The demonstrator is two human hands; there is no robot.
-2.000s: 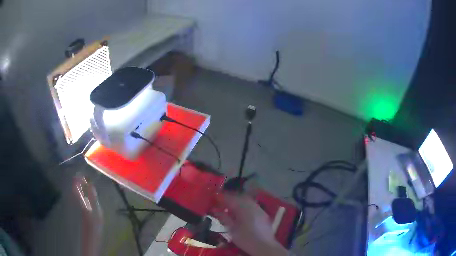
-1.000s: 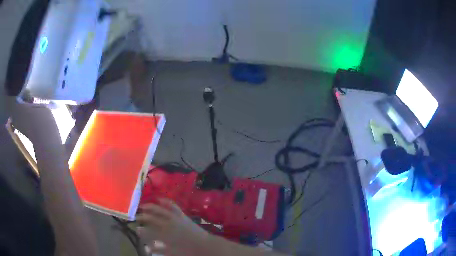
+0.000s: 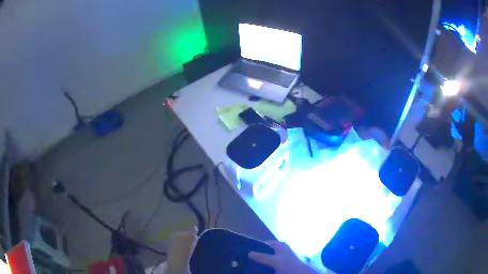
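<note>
A white projector with a black top [image 3: 227, 256] is at the bottom edge, cut off, in front of the white bench's near side. My right hand [image 3: 283, 259] is at its right side, with fingers over the black top. A blurred skin-toned shape at its left side looks like my left hand [image 3: 182, 250], partly hidden and cut off. Another projector [image 3: 254, 145] stands on the bench [image 3: 200, 115]. Two more black tops show, one at the right [image 3: 399, 171] and one at the lower right [image 3: 351, 246], around a very bright glare.
A lit laptop [image 3: 267, 64], yellow-green notes [image 3: 229, 118] and a black phone [image 3: 250, 116] are on the bench. Black cable loops [image 3: 184, 184] lie on the floor beside it. The red-orange platform's corner [image 3: 20, 261] shows at lower left. A bright lamp [image 3: 450, 87] is at right.
The view has swung right, from the red platform to the bench. The projector lifted by my left hand has come down to the bottom edge. My right hand, open and empty before, is now on it.
</note>
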